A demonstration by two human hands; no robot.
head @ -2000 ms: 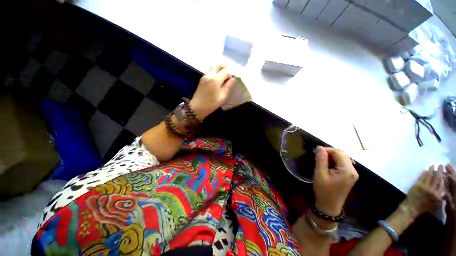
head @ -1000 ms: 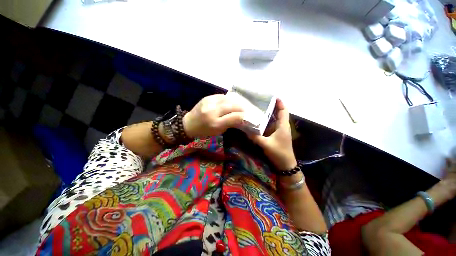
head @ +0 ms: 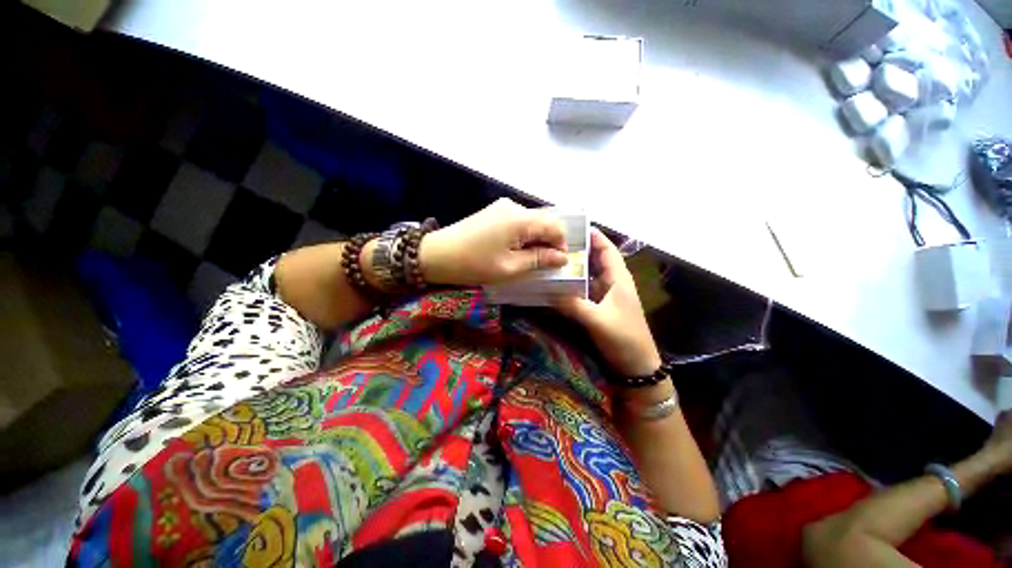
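Observation:
I hold a small open white box (head: 552, 291) just off the table's front edge, near my body. My right hand (head: 616, 305) grips the box from its right side and below. My left hand (head: 513, 246) is at the box's opening, with its fingers partly inside. A little yellow shows by the left fingertips. Whether the left fingers pinch something in the box is hidden. A closed white box (head: 597, 83) lies on the table ahead of my hands.
White table (head: 710, 178) with a thin slip (head: 783, 250), white adapters (head: 877, 105), a black cable (head: 930, 209) and another white box (head: 951, 275) on the right. A person's arm (head: 888, 521) is at lower right. A clear bag (head: 721, 333) hangs at the table edge.
Since the earliest frame, both hands have come together on a white box. In the last second it has turned, and my left fingers have moved into its opening. Another white box has appeared at right.

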